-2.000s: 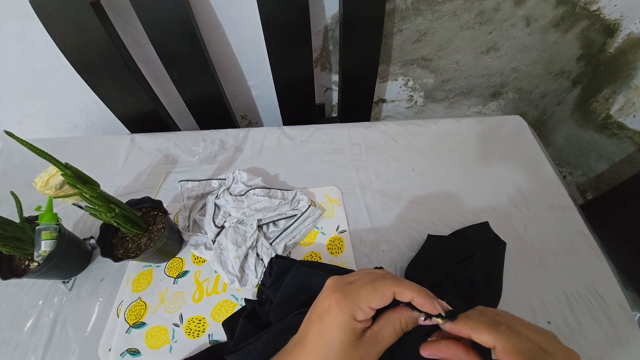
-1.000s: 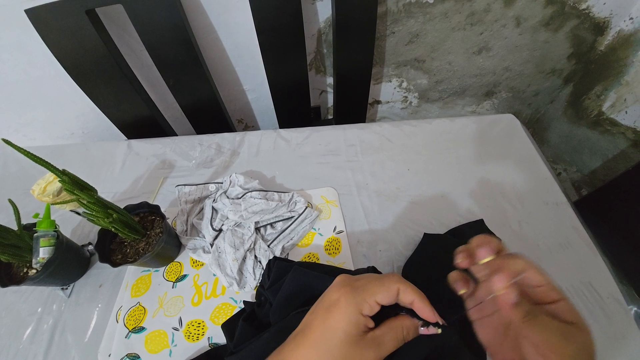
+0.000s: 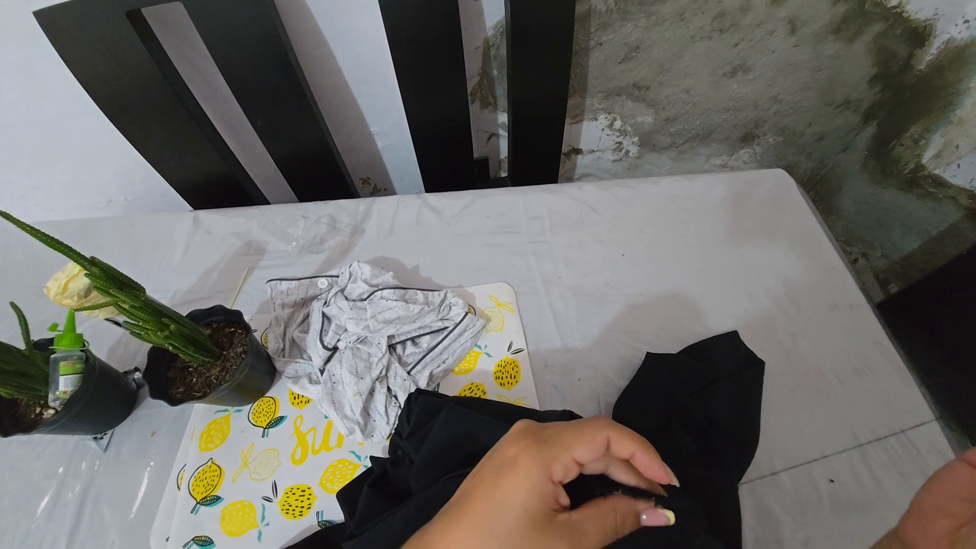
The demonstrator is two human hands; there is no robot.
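A black cloth garment (image 3: 698, 396) lies in folds on the table and over a lemon-print placemat (image 3: 236, 488). My left hand (image 3: 557, 480) pinches a fold of it between thumb and forefinger, near the bottom centre. At the lower right edge is my right hand (image 3: 942, 503), away from the cloth and mostly cut off, its fingertips out of sight; whether it holds anything cannot be made out. A crumpled pale grey patterned garment (image 3: 374, 335) with dark piping and a button rests on the placemat, touching the black cloth.
Two black plant pots (image 3: 248, 374) with green succulents stand at the left. In the farther left pot is a small clear bottle (image 3: 67, 366) with a green nozzle. Dark slatted chair backs (image 3: 305, 137) rise behind the table (image 3: 610, 244), which has a plastic cover.
My right hand was at the left hand two seconds ago, then lifted away, and is now at the far right edge. The left hand has stayed on the black cloth.
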